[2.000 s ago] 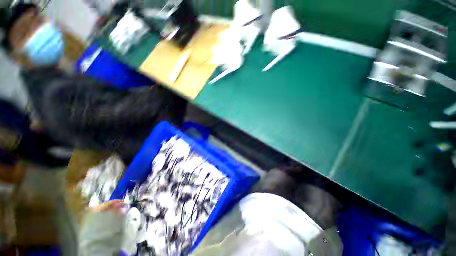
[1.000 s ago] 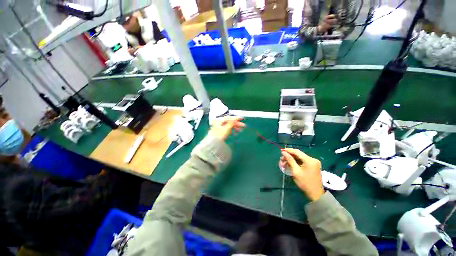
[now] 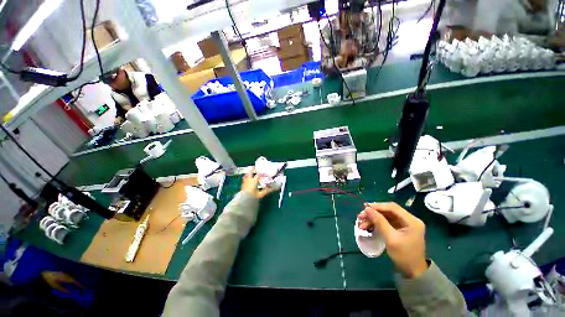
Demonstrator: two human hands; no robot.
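My right hand [image 3: 399, 235] holds a white round cover [image 3: 370, 240] above the green mat. A thin red wire [image 3: 328, 190] runs left from my right fingertips, its free end in the air. Black cables with connectors [image 3: 321, 262] lie left of the cover. My left hand [image 3: 255, 186] is stretched to the back of the bench, its fingers at a white camera housing [image 3: 270, 168] with an antenna; the grip is partly hidden. Another housing [image 3: 210, 173] stands just left of it.
Several white camera units [image 3: 458, 204] crowd the right. A black electric screwdriver [image 3: 410, 133] hangs near them. A screw feeder [image 3: 336, 155] stands at the back. A brown board [image 3: 105, 247] and black box [image 3: 132, 193] are at left. A person [image 3: 127, 90] is across the line.
My left hand has let go of the red wire and moved to the housing at the back. My right hand still holds the cover, now turned and more visible. The view has shifted.
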